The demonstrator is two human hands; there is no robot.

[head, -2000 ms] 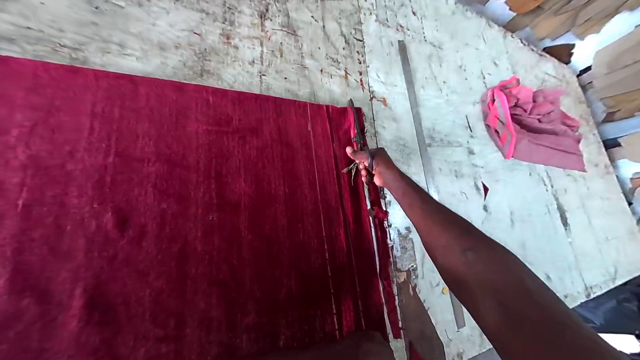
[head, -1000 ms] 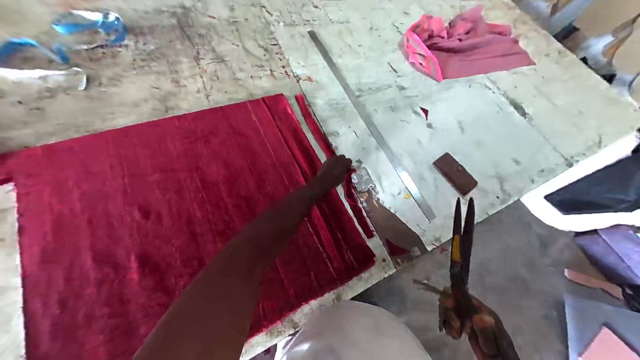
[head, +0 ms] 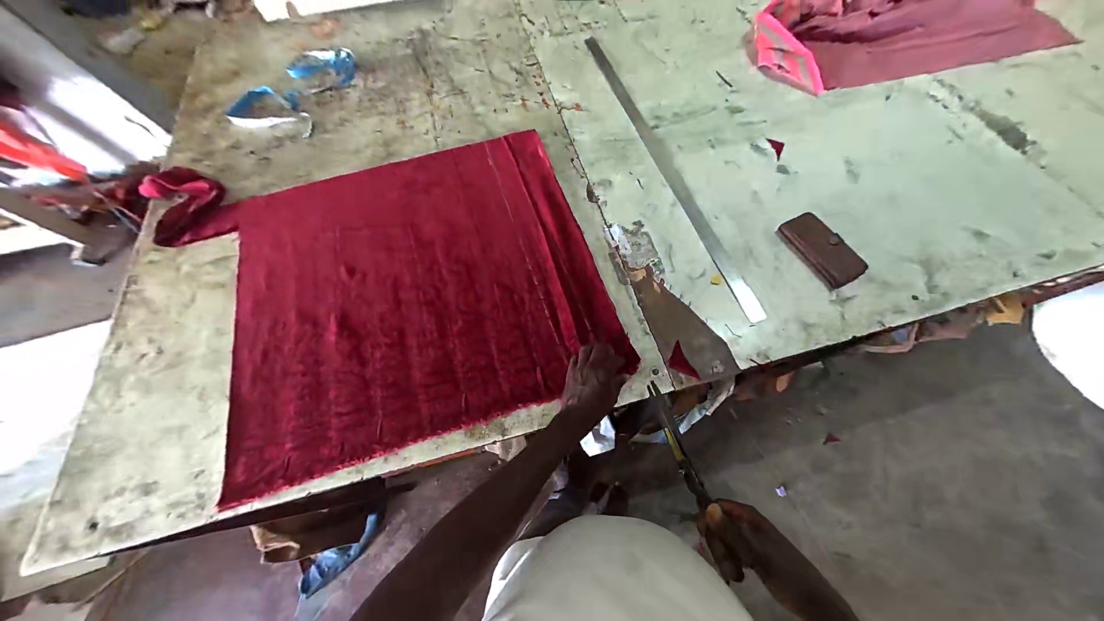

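A dark red piece of velvet-like cloth (head: 388, 319) lies spread on the worn table, with a narrow tail of cloth at its far left corner. My left hand (head: 593, 375) rests on the near right corner of the cloth, fingers bent; whether it pinches the fabric cannot be told. Beyond the table's near edge, my right hand (head: 729, 539) is closed round the handles of metal scissors (head: 677, 440). The blades point towards the table edge, close to the cloth's corner, and look nearly closed.
On the table (head: 906, 181) lie a long metal ruler (head: 677, 181), a brown wallet-like case (head: 822, 250), pink cloth (head: 914, 43) at the far right and blue-white strips (head: 321, 67) at the far left. A small red scrap (head: 681, 359) lies near the front edge.
My left hand has moved down to the cloth's near right corner. The scissor blades, spread apart a second ago, are now closer together. The narrow strip beside the cloth's right edge no longer shows there.
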